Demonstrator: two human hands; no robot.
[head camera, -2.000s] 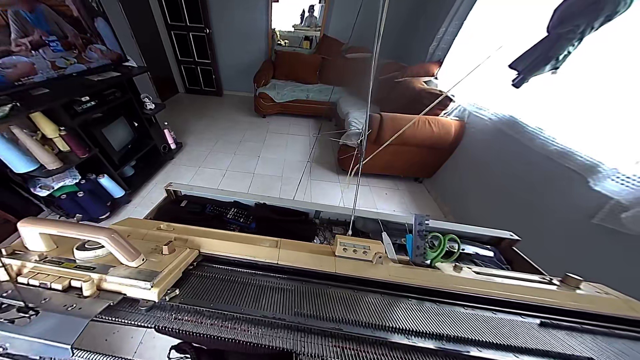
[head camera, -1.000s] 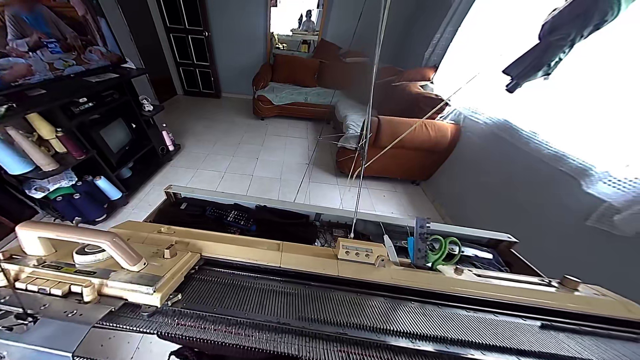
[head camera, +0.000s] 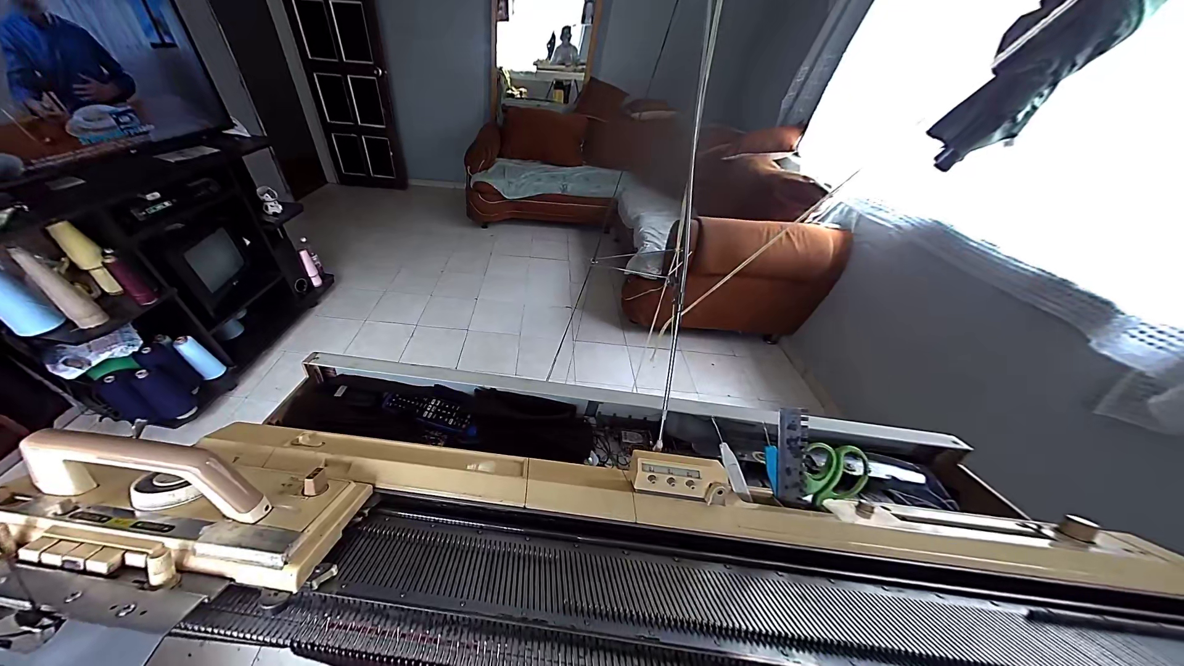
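Neither my left hand nor my right hand is clearly visible. A knitting machine's cream carriage (head camera: 268, 546) with a curved handle (head camera: 166, 462) sits at the left end of the bed. The ribbed metal needle bed (head camera: 573, 569) stretches rightward from it. A row counter (head camera: 680, 474) is fixed on the machine's rear cover, beside the upright metal yarn mast (head camera: 686, 231). Pale yarn (head camera: 749, 264) runs slantwise near the mast. Green-handled scissors (head camera: 835, 474) and a dark ruler (head camera: 793, 458) stand right of the counter.
Behind the machine, a long tray (head camera: 546, 384) holds dark cloth and a remote control (head camera: 430, 412). Yarn cones (head camera: 83, 254) fill the black shelf unit at left, below a television (head camera: 102, 74). An orange sofa (head camera: 758, 277) stands across the tiled floor. Dark cloth (head camera: 1036, 83) hangs upper right.
The picture on the television is different. The carriage stays at the left end of the bed.
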